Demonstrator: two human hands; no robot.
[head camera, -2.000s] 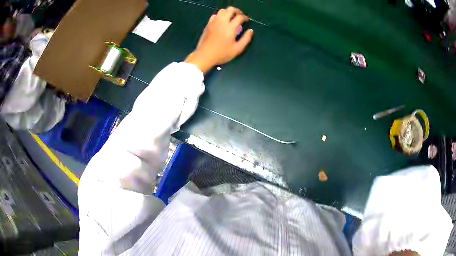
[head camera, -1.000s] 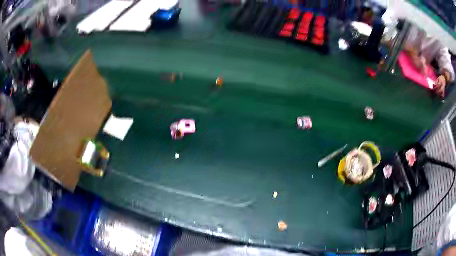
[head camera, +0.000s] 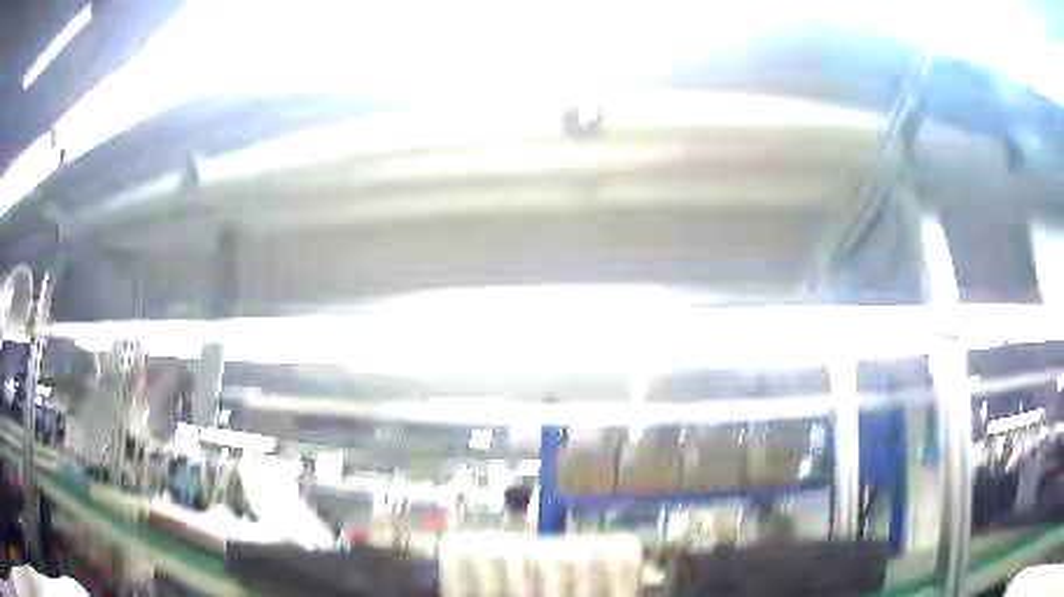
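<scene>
The view faces up and forward and is blurred and overexposed. Neither of my hands is in view. White cloth-like shapes are cut off at the bottom left corner and bottom right corner; I cannot tell if they are sleeves. Nearest in front is a bright horizontal light bar or rail across the frame. A pale ribbed object stands at the bottom centre, between dark low shapes. The green mat and the pink parts in front of me are out of view.
A white upright post stands at the right and a thinner one at the left. A blue-framed rack with brown boxes is behind. Green-edged benches run at the far left.
The view has swung sharply up from the bench to the lights and far hall. The mat, cardboard, solder reel, pot and pink parts have left the picture. My left hand is no longer seen.
</scene>
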